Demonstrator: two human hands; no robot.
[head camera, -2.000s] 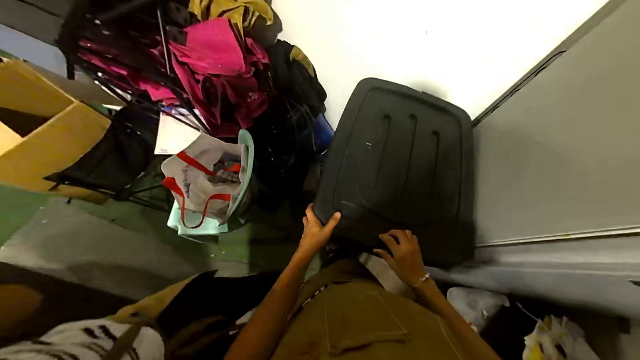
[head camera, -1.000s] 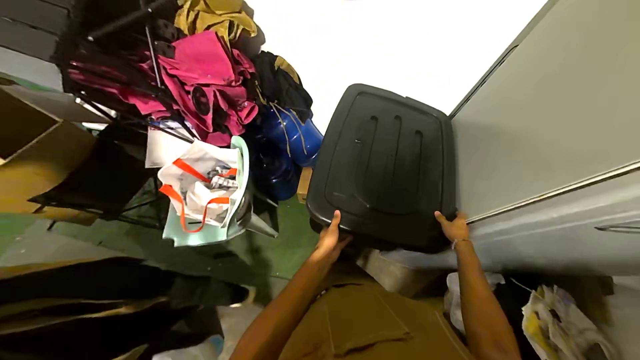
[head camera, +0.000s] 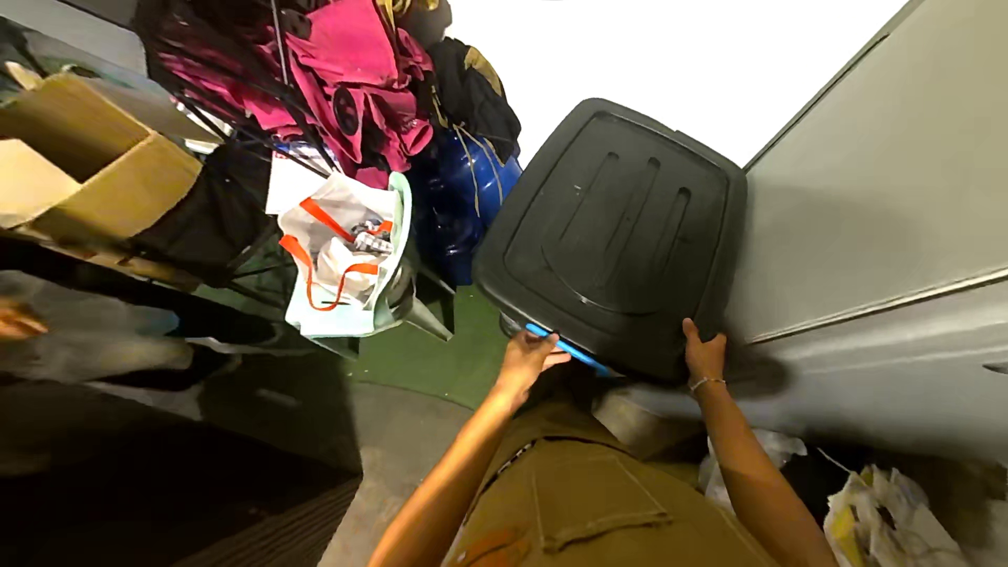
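A black plastic storage bin lid (head camera: 622, 236) lies in front of me, close to the grey panel on the right. At the lid's near left edge, my left hand (head camera: 533, 358) is closed around a bright blue strip (head camera: 571, 349), which runs along the rim; whether it is a handle or a loose piece is unclear. My right hand (head camera: 703, 350) grips the lid's near right corner, thumb on top and fingers hidden underneath. The bin's body is mostly hidden below the lid.
Left of the lid, a pale green plastic chair (head camera: 400, 213) holds a white bag with red handles (head camera: 346, 244). Beyond are blue water jugs (head camera: 472, 181), pink fabric (head camera: 354, 55) and an open cardboard box (head camera: 118, 181). Plastic bags (head camera: 890, 512) lie at lower right. Part of another person's hand (head camera: 20, 321) shows at far left.
My right hand has moved right, from the near edge to the lid's right corner. The blue strip now shows at my left hand, where the earlier frames do not show it.
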